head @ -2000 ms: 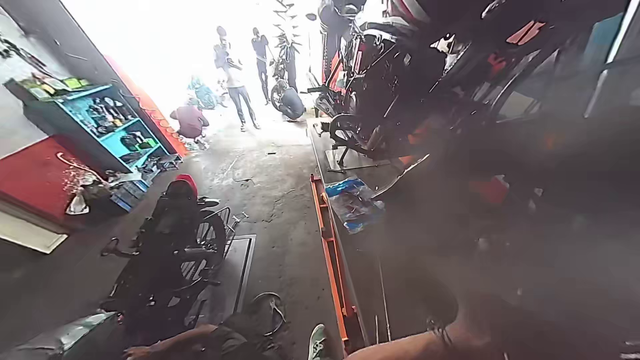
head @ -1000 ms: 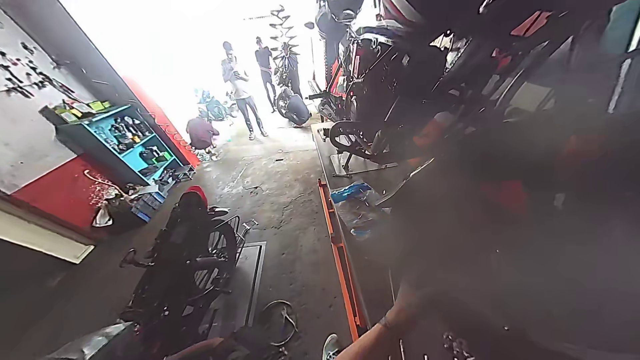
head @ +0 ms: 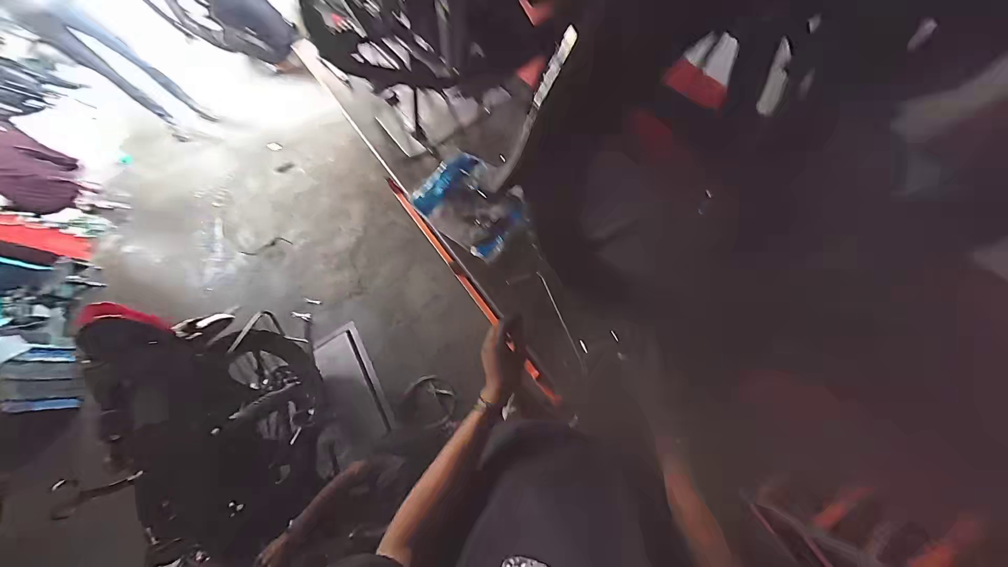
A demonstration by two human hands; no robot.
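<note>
My left hand (head: 504, 358), with a band at its wrist, is on the orange edge rail (head: 461, 276) of a low platform; its fingers are too dark to tell whether they grip. My right forearm (head: 693, 504) reaches up into dark haze at the lower right, and its hand is too blurred to make out. Blue-and-clear plastic packaging (head: 449, 185) lies on the platform beyond my left hand. Part of a motorcycle (head: 417, 47) stands at the platform's far end. A dark blurred mass covers much of the right side.
A dark motorcycle with a red tail (head: 122, 315) stands on the left, beside a flat metal plate (head: 350, 370) on the floor. Another person's arm (head: 323, 500) shows at the bottom. Two people, one in maroon (head: 35, 169), are at the upper left.
The view has dropped and shifted strongly toward the platform. The forearm with the wrist band has moved, and its hand is now at the orange rail. My right forearm has come into view.
</note>
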